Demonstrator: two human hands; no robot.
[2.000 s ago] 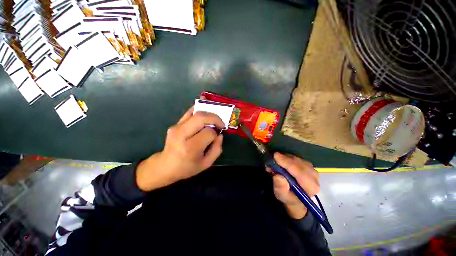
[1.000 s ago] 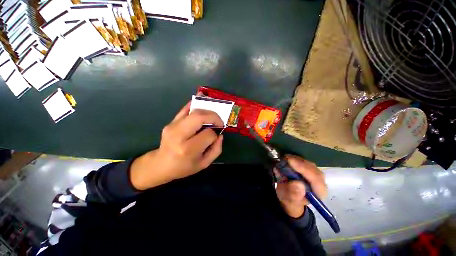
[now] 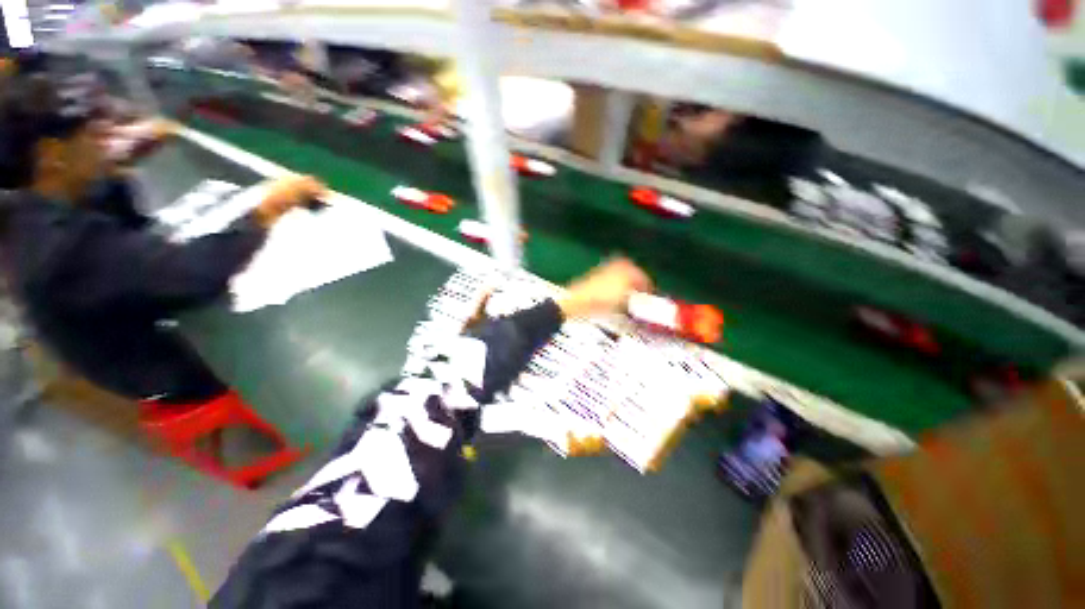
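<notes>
My left hand is stretched out at the edge of the green conveyor belt, over the far side of the LCD pile. Its fingers are at the white end of a red device housing and appear to hold it; the contact is blurred. The housing's orange-red end points right. White LCD modules with gold-orange tails lie in a wide pile below the hand, partly hidden by my patterned sleeve. My right hand and the soldering iron are not in view.
The green belt carries several red and white units. A white post stands by the belt. A person works at the left beside white sheets and a red stool. A phone, fan and cardboard box are at right.
The view has swung up and left from the bench to the belt. My left hand has moved from the work spot to the belt edge with a red unit. My right hand has left view.
</notes>
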